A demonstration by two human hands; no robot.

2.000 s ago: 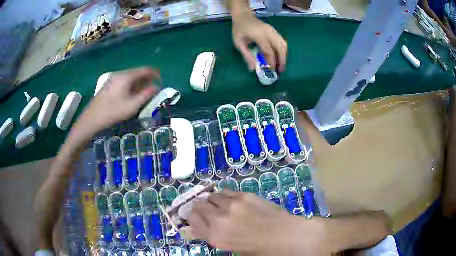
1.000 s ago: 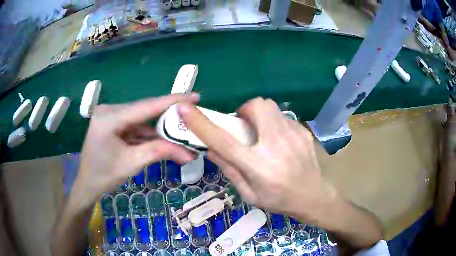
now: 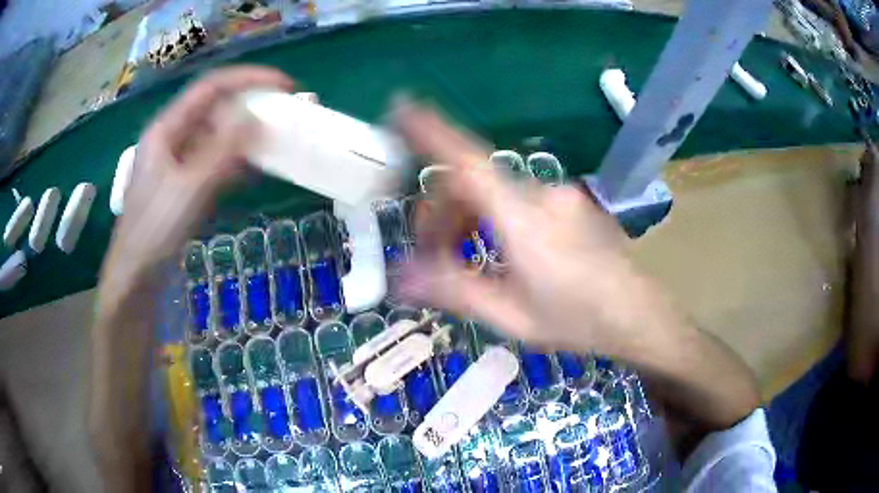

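Note:
My left hand (image 3: 198, 144) holds a white assembled housing (image 3: 323, 149) by its left end, tilted above the tray's back edge; the housing is blurred. My right hand (image 3: 520, 241) is blurred, to the right of the housing, its fingers apart and empty. Below lie rows of half-assembled units (image 3: 260, 289) with blue batteries and green boards in a clear tray. On them lie beige inner pieces (image 3: 397, 361), a white upper housing (image 3: 469, 400) with small printed marks, and a curved white cover (image 3: 363, 265).
The green conveyor belt (image 3: 482, 72) crosses behind, with several white housings (image 3: 75, 218) at the left and white parts (image 3: 617, 93) at the right. A pale metal post (image 3: 665, 101) stands at the right. Another person's arm (image 3: 865, 260) is at the right edge.
The right hand has let go of the housing and moved down from it. The left hand has lifted the housing up and left. The belt housings have shifted left.

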